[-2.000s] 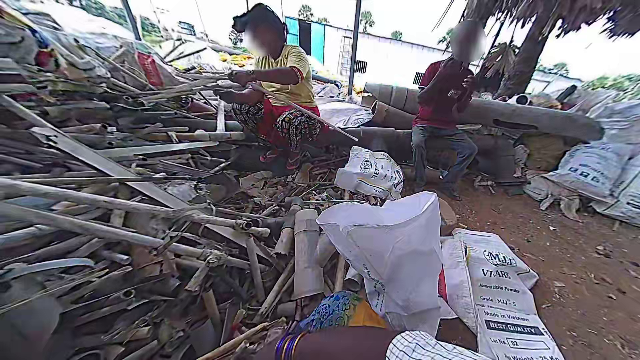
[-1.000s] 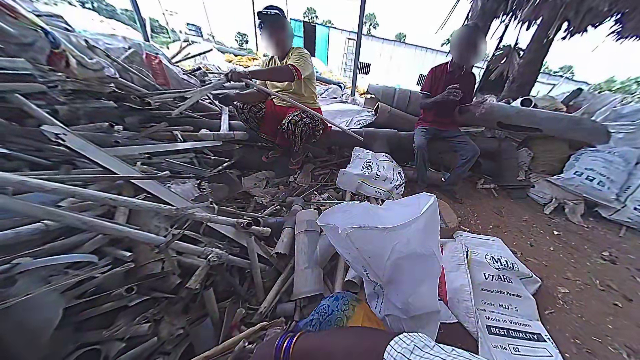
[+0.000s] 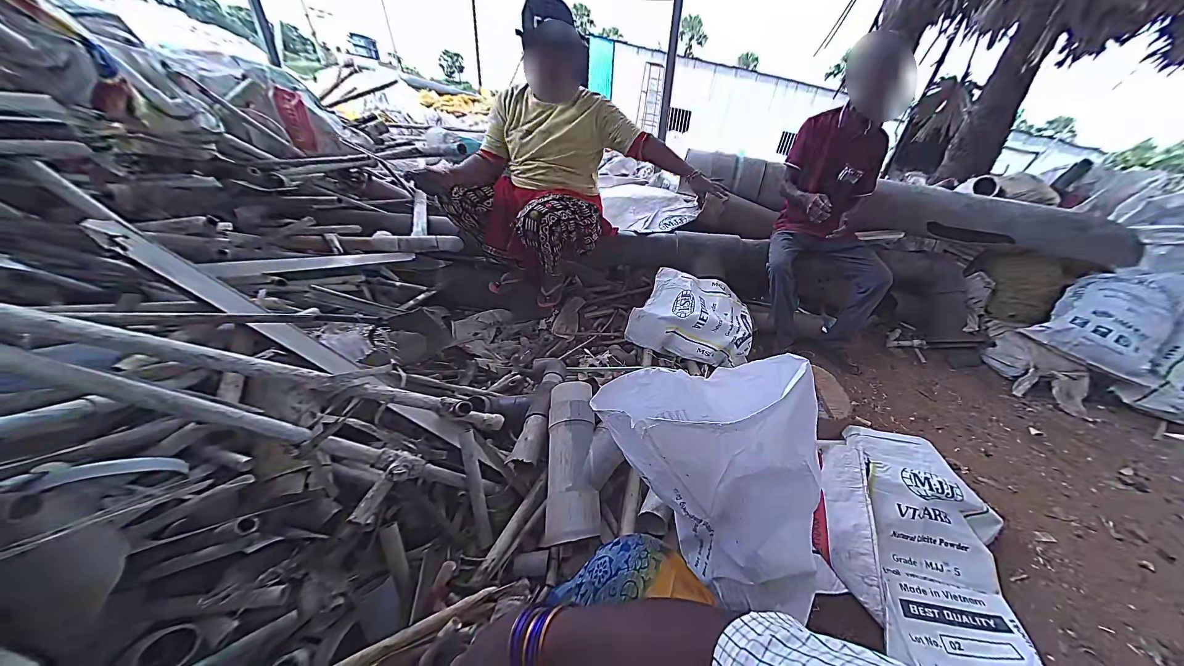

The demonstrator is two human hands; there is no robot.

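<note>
My right forearm crosses the bottom edge from the right, in a checked sleeve (image 3: pixel 795 640) with several bangles (image 3: pixel 531 636) at the wrist. Beyond them, only a blurred part of my right hand (image 3: pixel 476 647) shows, low among the scrap pieces; its fingers and anything in them are hidden. A blue patterned cloth (image 3: pixel 612 572) with a yellow part lies just beyond the wrist. An upright white woven sack (image 3: pixel 731 462) stands behind the forearm. Left of the sack, a grey plastic pipe fitting (image 3: pixel 572 472) lies on the pile. My left hand is out of view.
A heap of scrap pipes (image 3: pixel 231 407) fills the left side. A printed sack (image 3: pixel 943 546) lies flat at the right, and a smaller sack (image 3: pixel 694 316) sits further back. Two people (image 3: pixel 555 139) (image 3: pixel 828 203) sit beyond, near large pipes (image 3: pixel 999 217) and filled sacks (image 3: pixel 1124 324).
The person in the yellow shirt held a long thin stick; now that person's arm reaches out to the right without it. The person in dark red has lowered their hands from the face.
</note>
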